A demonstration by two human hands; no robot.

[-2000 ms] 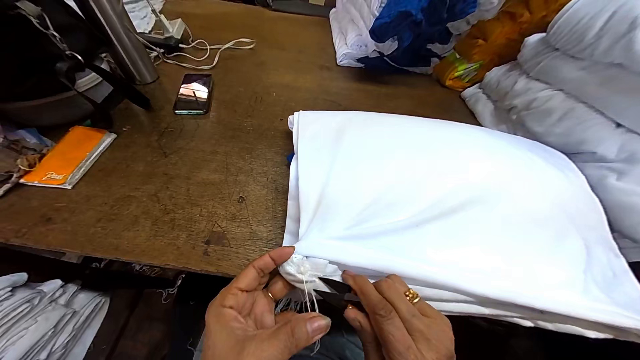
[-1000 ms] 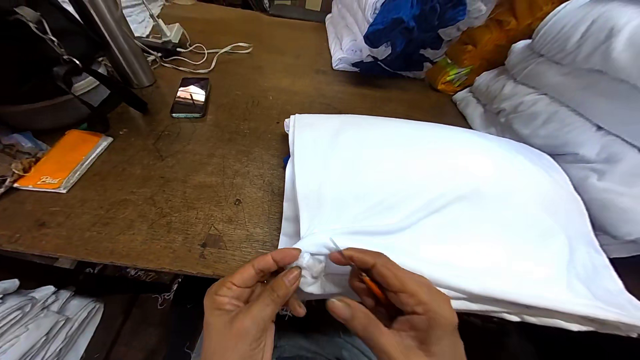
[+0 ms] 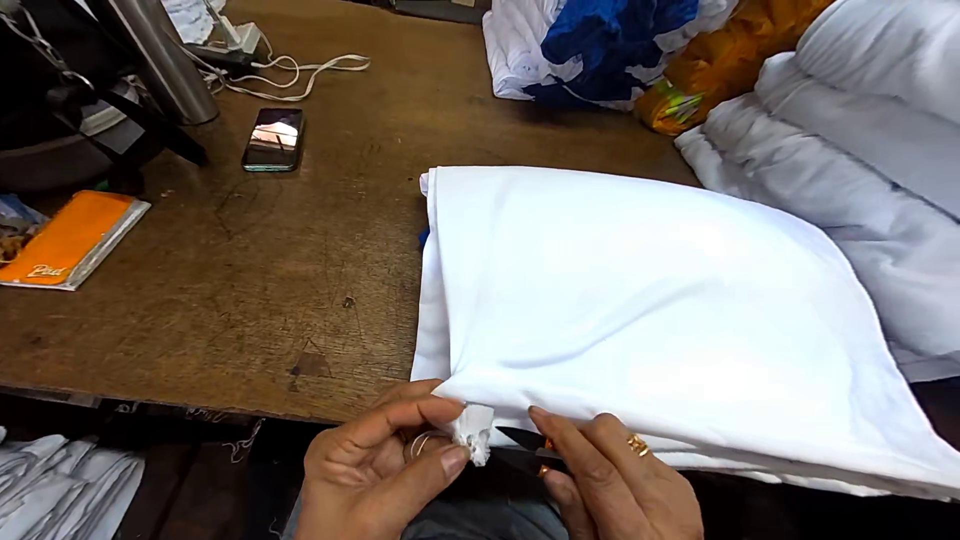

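A folded white cloth lies on the wooden table, its near edge hanging over the front. My left hand pinches a small bunched piece of white fabric at the cloth's near left corner, between thumb and index finger. Just right of it, my right hand holds small thread snips with dark blades and orange parts. The blade tips point left and lie close beside the bunched fabric; whether they touch it I cannot tell.
A smartphone, an orange notepad, a steel bottle and a white cable are on the table's left. White fabric rolls and an orange bundle stand right. Below left is a stack of white cloth.
The long loose threads seen hanging from the bunched fabric two seconds ago no longer show. In my right hand, the snips have turned from pointing up to pointing left since one second ago.
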